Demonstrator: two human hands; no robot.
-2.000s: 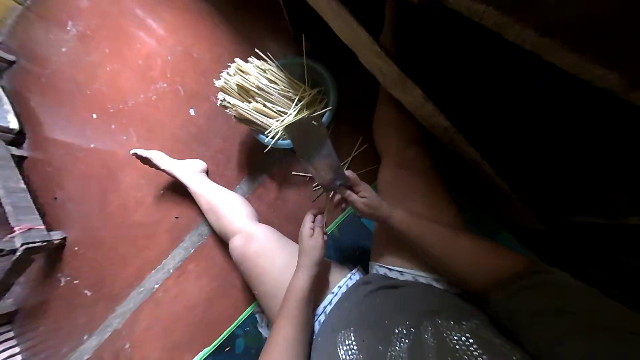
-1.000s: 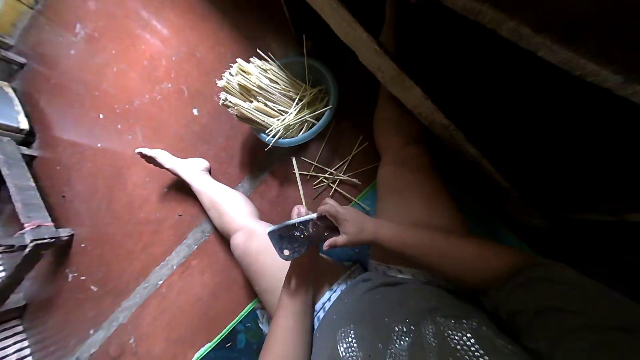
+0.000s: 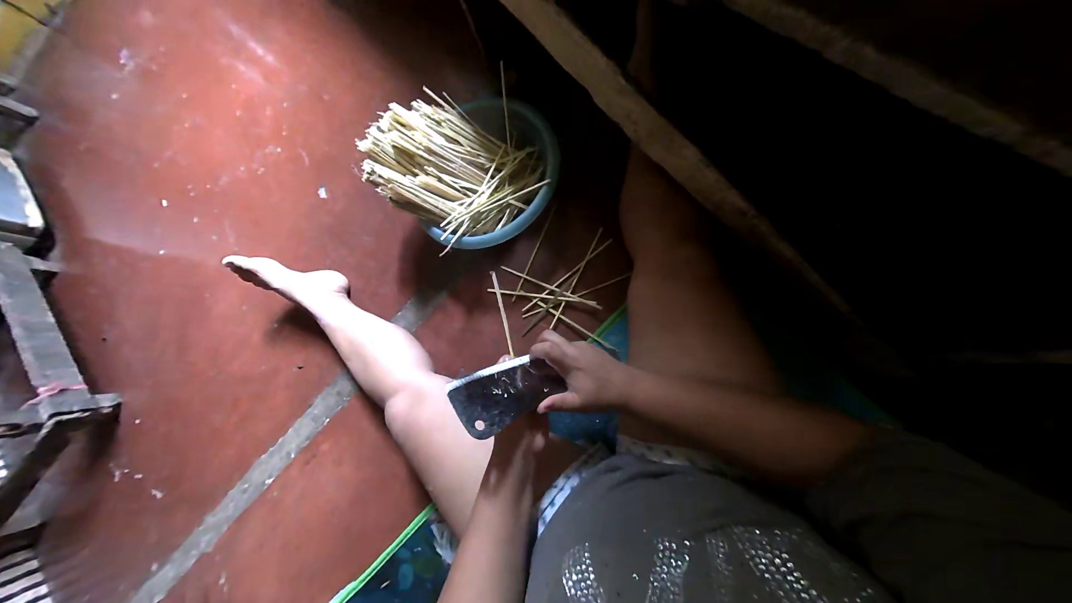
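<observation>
My right hand point(image 3: 582, 373) grips a cleaver point(image 3: 502, 398) with a wide dark blade, a pale edge and a round hole near its corner. The blade lies across my left hand point(image 3: 523, 444) and hides most of its fingers. From the far side of the blade a thin stick point(image 3: 502, 314) stands out, its lower end at my left fingertips. Beyond my hands, several loose thin sticks point(image 3: 557, 293) lie crossed on the floor. Farther off, a blue plastic basin point(image 3: 546, 197) holds a thick bundle of pale split sticks point(image 3: 444, 163).
My bare legs stretch out on both sides of the loose sticks. A green-edged mat point(image 3: 394, 557) lies under me on the red floor point(image 3: 184, 335). Wooden furniture point(image 3: 42, 335) stands at the left, and a wooden beam point(image 3: 670, 151) slants across the dark right side.
The cleaver has swung from pointing toward the basin to lying across my left hand. A stick now stands out beyond the blade. Little differs from one second ago.
</observation>
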